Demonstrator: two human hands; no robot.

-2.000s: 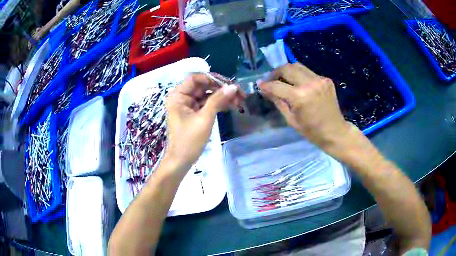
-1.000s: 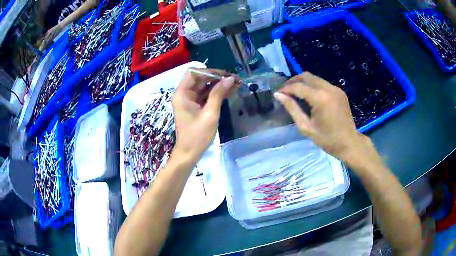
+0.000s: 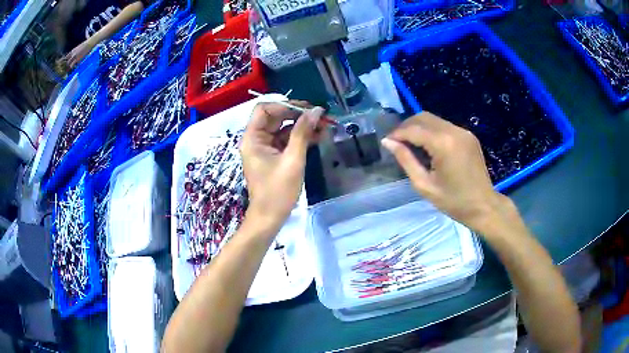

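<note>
My left hand (image 3: 276,148) holds a thin red-and-white piece (image 3: 298,107) between thumb and fingers, its red end pointing right towards the fixture. The grey metal fixture (image 3: 360,148) has a small dark ring (image 3: 352,129) on its top, above a dark slot. My right hand (image 3: 441,155) is just right of the fixture, thumb and fingertips close together; whether it holds anything small cannot be told. The hand press head (image 3: 303,27) with its ram stands above and behind the fixture. The clear tub (image 3: 327,307) in front holds several loose red-and-white pieces.
A white tray (image 3: 293,293) heaped with joined pieces is at left. A large blue tray (image 3: 567,134) of dark rings is at right. A red bin (image 3: 203,103), blue bins (image 3: 103,114) and two lidded tubs (image 3: 131,207) lie left. Another person's arm (image 3: 103,31) shows at top left.
My right hand has drawn back right from the fixture, uncovering the dark ring on it. My left hand still holds the piece, now with its red end showing near the fixture. The view has shifted slightly.
</note>
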